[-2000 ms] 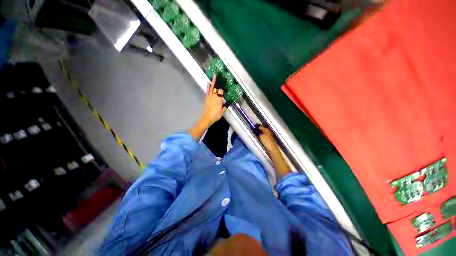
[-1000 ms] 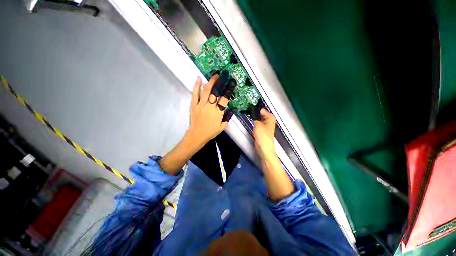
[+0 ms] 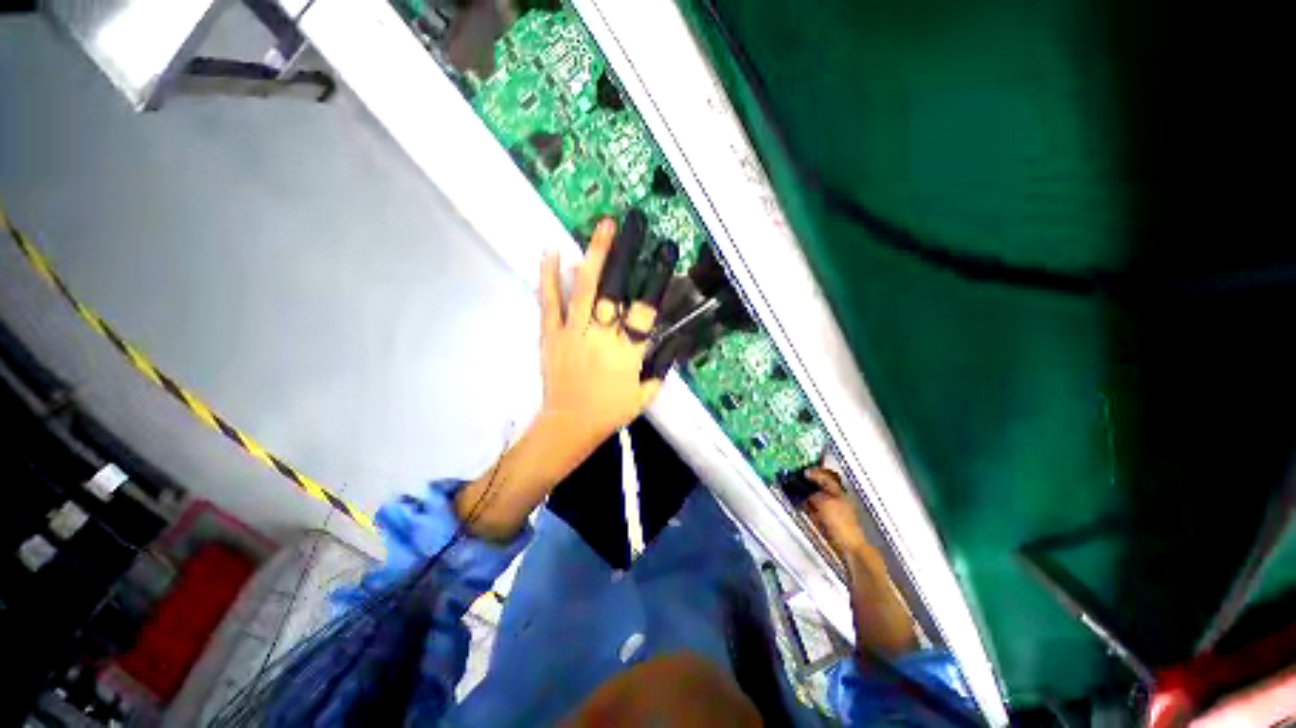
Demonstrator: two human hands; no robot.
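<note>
A green PCB panel [image 3: 765, 404] lies between the rails, its lower end at my right hand. Another green PCB panel [image 3: 590, 128] lies further up the rails, with a dark gap between the two. My left hand [image 3: 604, 334] has black finger cots; its fingers are spread over the near rail and the upper panel's lower end, with no held part visible. My right hand [image 3: 836, 512], also with black cots, has its fingertips closed at the lower panel's end; the exact grip is partly hidden.
The near white rail [image 3: 427, 142] and far white rail [image 3: 739, 199] run diagonally. A green bench [image 3: 981, 356] with a black cable lies beyond. A red item [image 3: 1222, 700] is at the lower right. Yellow-black floor tape [image 3: 185, 398], black bins and a red container are at the left.
My right hand has moved down along the rails, with a panel at its fingertips. A gap now shows between two panels. My left hand stays near the same place, its fingers more spread.
</note>
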